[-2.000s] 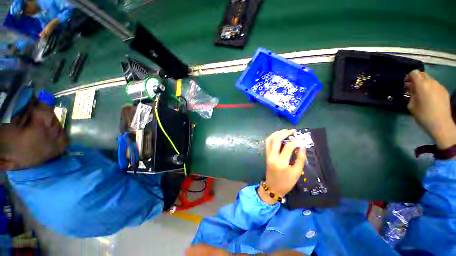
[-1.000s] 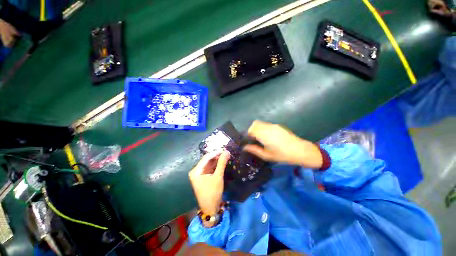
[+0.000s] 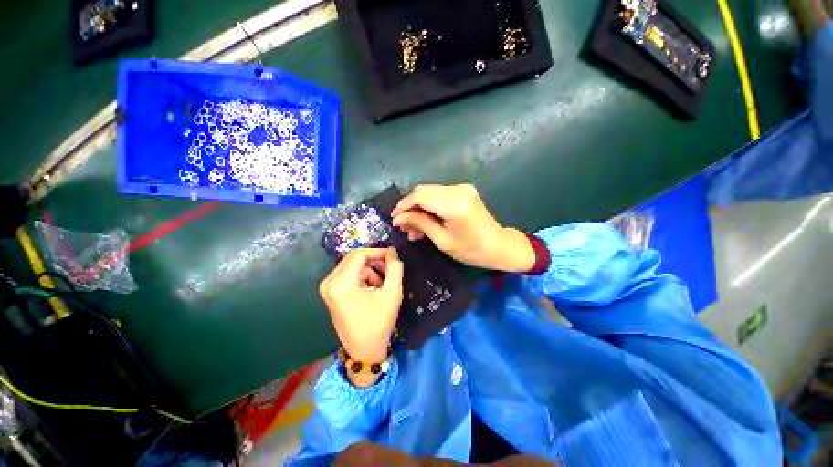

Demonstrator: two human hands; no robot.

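Observation:
A phone mid-frame with a circuit board (image 3: 359,228) lies in a black fixture (image 3: 437,315) at the bench edge before me. Its silvery board end shows at the upper left of the fixture. My left hand (image 3: 363,296) is over its lower left side, thumb and forefinger pinched together near the board. My right hand (image 3: 457,223) is at its upper right side, fingers curled and fingertips pinched. Any tiny part between the fingers of either hand is too small to tell. The hands are close together but apart and cover part of the unit's middle.
A blue bin (image 3: 333,150) with small white ring-like parts (image 3: 260,160) stands at upper left. A black tray (image 3: 457,91) with two gold piles is behind. Other units in fixtures lie at upper right (image 3: 667,46) and upper left (image 3: 108,20). A clear bag (image 3: 91,260) lies left.
My right hand went from the black tray to the unit and now sits by the board end. My left hand stays at the unit. The view has shifted and come closer.

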